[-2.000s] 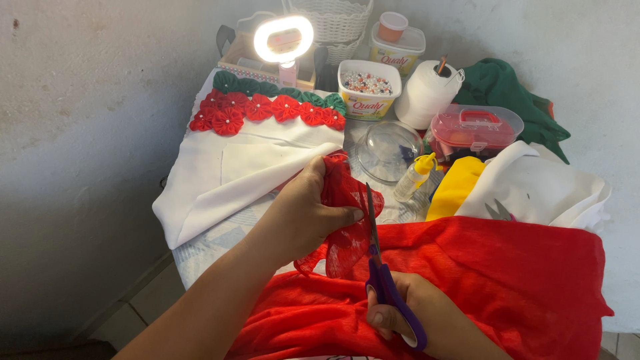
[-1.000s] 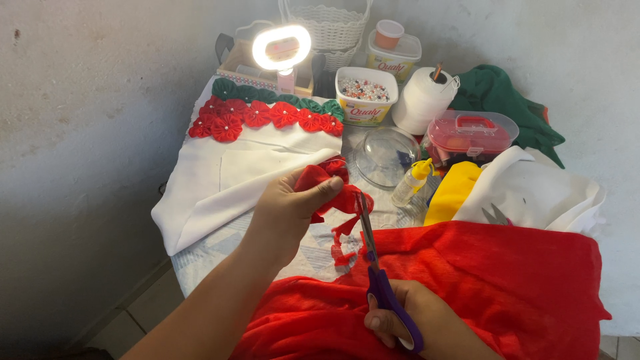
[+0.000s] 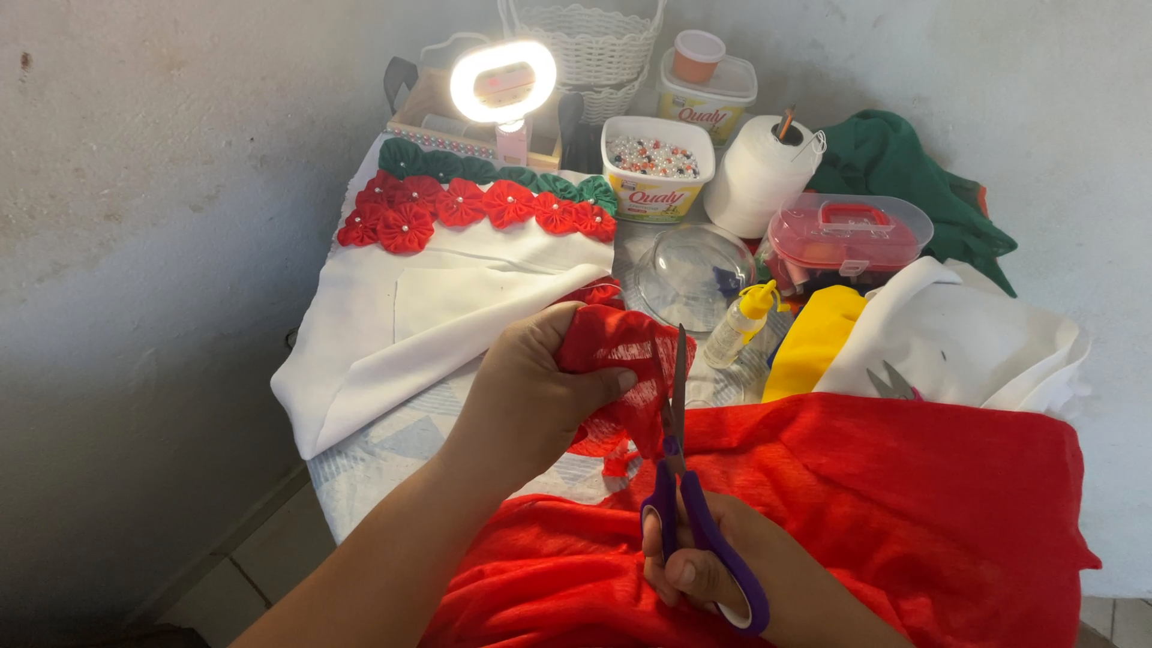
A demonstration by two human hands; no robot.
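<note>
My left hand pinches a small piece of thin red fabric between thumb and fingers. In my right hand is a pair of scissors with purple handles; the blades are parted and meet the right edge of the red piece. A large red cloth spreads under and beside my right hand. Beyond my left hand lies white fabric with rows of red fabric rosettes and green fabric rosettes, pearl beads at their centres.
Behind stand a lit lamp, a white basket, a tub of beads and a thread cone. Nearer are a clear lid, a yellow-capped bottle, a lidded plastic case, yellow fabric and other scissors.
The red piece has been turned and bunched differently in my left hand. A narrow red strip that hung near the blades a second ago now shows only partly below the piece.
</note>
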